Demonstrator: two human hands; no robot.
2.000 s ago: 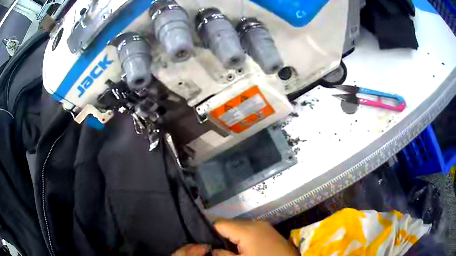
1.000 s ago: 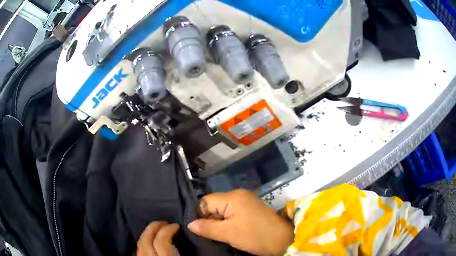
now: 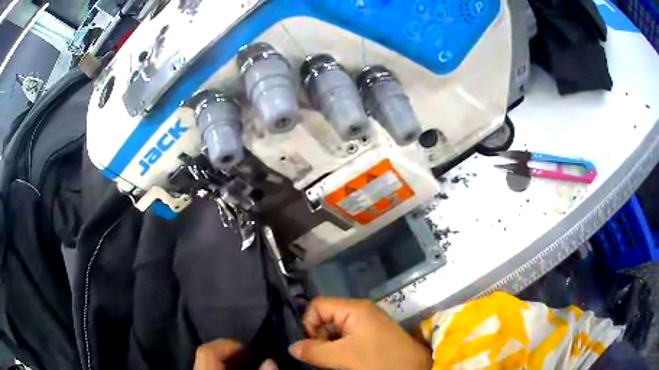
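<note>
A dark garment (image 3: 209, 289) lies heaped left of and below the white and blue overlock machine (image 3: 462, 94), marked "JACK". Its edge runs up to the presser foot and needle area (image 3: 242, 224). My right hand (image 3: 361, 334) pinches the garment's edge between thumb and fingers, just below the machine. My left hand (image 3: 220, 354) is at the bottom edge, partly cut off, with its fingers on the cloth; its grip is partly hidden. A light line of stitching (image 3: 88, 282) runs down the garment at the left.
Pink and blue thread snips (image 3: 556, 168) lie right of the machine on the white table (image 3: 498, 231). Dark lint is scattered there. A grey recess (image 3: 405, 253) lies beside the orange label. A black cloth pile (image 3: 578, 58) is behind the snips. A blue crate (image 3: 625, 235) is at the right.
Since two seconds ago, my hands have moved up along the garment edge towards the machine, then slightly lower again in the last second. The view has shifted, so the machine sits lower and further right.
</note>
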